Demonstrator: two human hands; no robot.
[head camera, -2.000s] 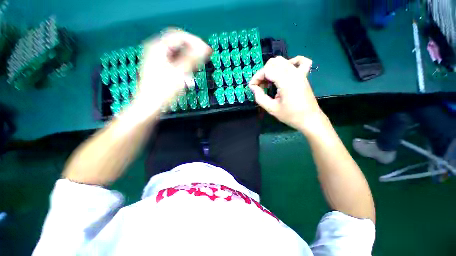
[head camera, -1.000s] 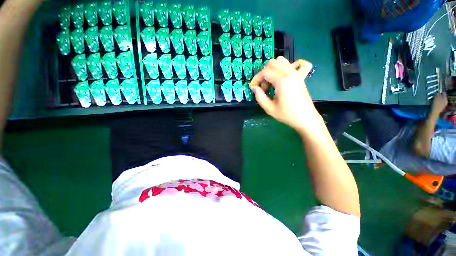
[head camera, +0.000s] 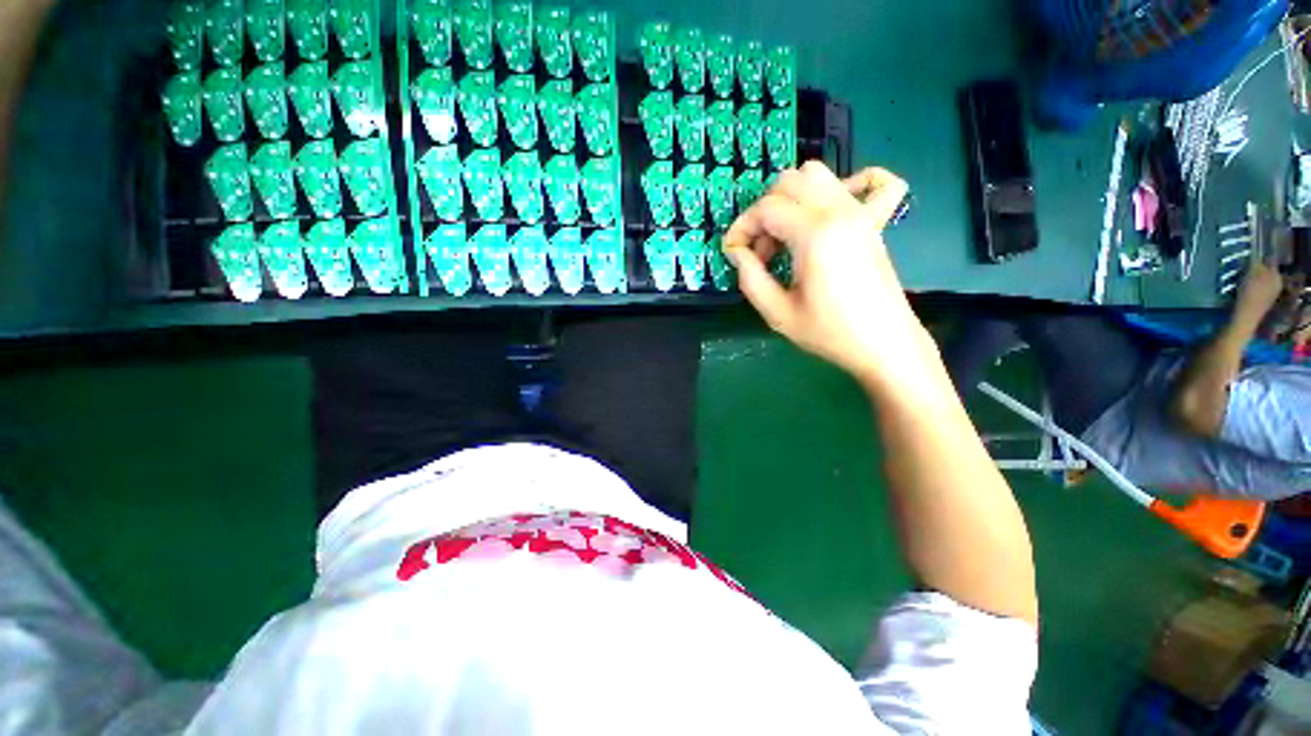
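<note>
Three bright green circuit board panels (head camera: 511, 180) lie side by side in a black tray (head camera: 822, 130); some boards at the left glare white. My right hand (head camera: 822, 259) is bare and hovers over the near right corner of the right panel (head camera: 693, 187). Its thumb and index fingertips are brought together; whether a small component is between them cannot be seen. A small dark and silvery bit (head camera: 902, 209) shows beside its knuckles. My left hand is out of the picture; only part of the left forearm (head camera: 17, 58) shows at the upper left edge.
A black phone-like rectangle (head camera: 999, 170) lies right of the tray. A blue fan (head camera: 1136, 51) stands at the upper right, near white strips and cables. Another person's arm (head camera: 1222, 345) shows at the right. An orange-ended pole (head camera: 1208, 523) and a cardboard box (head camera: 1219, 644) are below.
My left hand was over the panels, then moved up and left out of the picture. The view has shifted left. My right hand keeps nearly the same pose near the right panel.
</note>
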